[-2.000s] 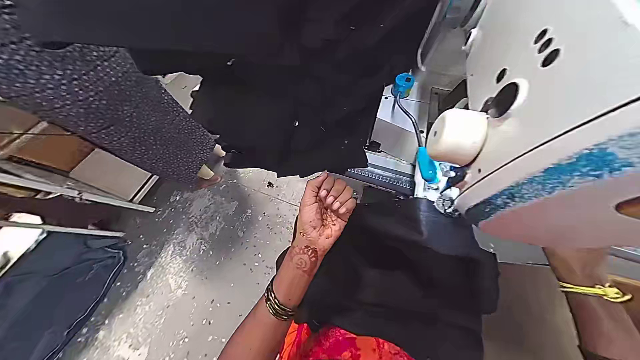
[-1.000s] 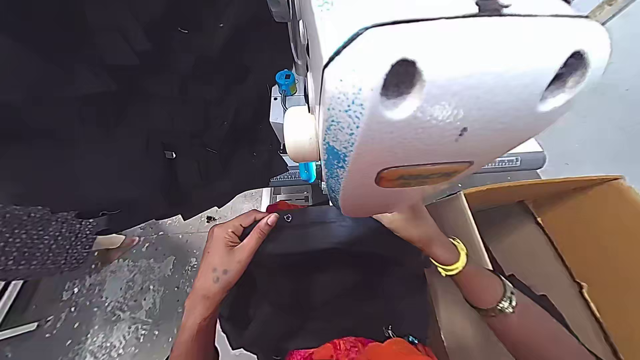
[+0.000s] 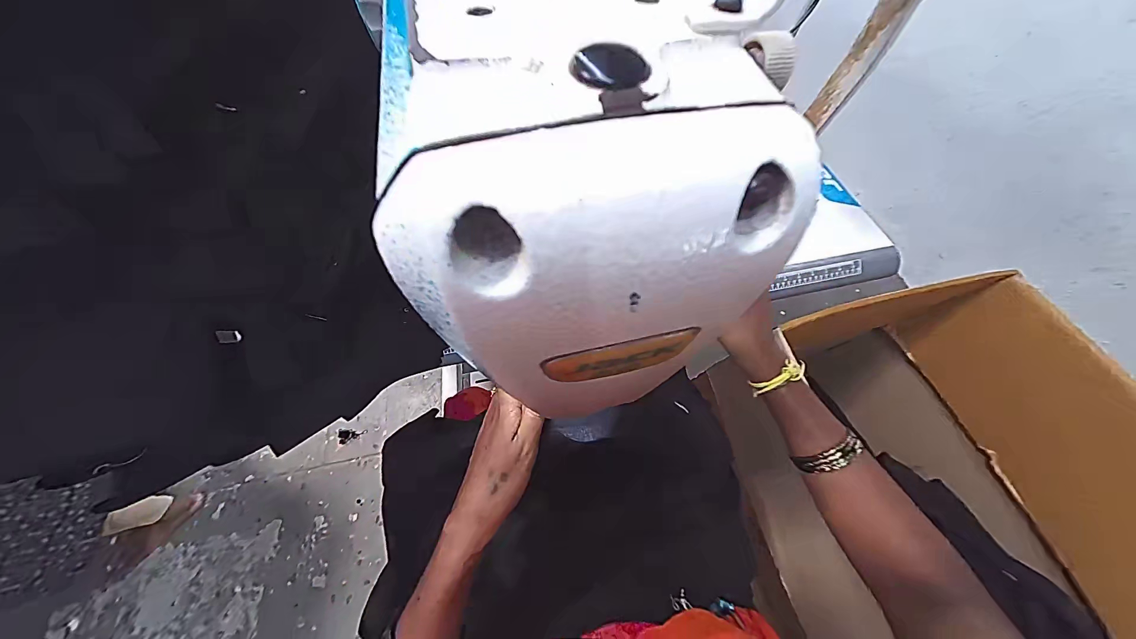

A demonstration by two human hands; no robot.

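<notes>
The white head of a Jack sewing machine (image 3: pixel 595 240) fills the upper middle of the view and hides the needle area. My left hand (image 3: pixel 513 422) is at its lower left edge, over black fabric (image 3: pixel 612 506) that hangs down toward my lap; its fingertips are hidden by the machine head. A small red piece (image 3: pixel 468 404) lies just left of that hand. My right hand (image 3: pixel 753 337) reaches behind the right side of the machine head, only its wrist side showing, with a yellow thread band and a bangle on the arm. What its fingers touch is hidden.
Large black cloth (image 3: pixel 195 222) covers the left side. An open cardboard box (image 3: pixel 1021 382) with dark cloth inside stands at the right, below the machine bed (image 3: pixel 834 266) with its printed scale. Someone's foot (image 3: pixel 169 519) and patterned garment (image 3: pixel 40 532) show at the lower left, over the speckled floor.
The view has swung strongly to the right and closer to the machine head. My left hand, pinching the black fabric's edge a second ago, now reaches partly under the machine head.
</notes>
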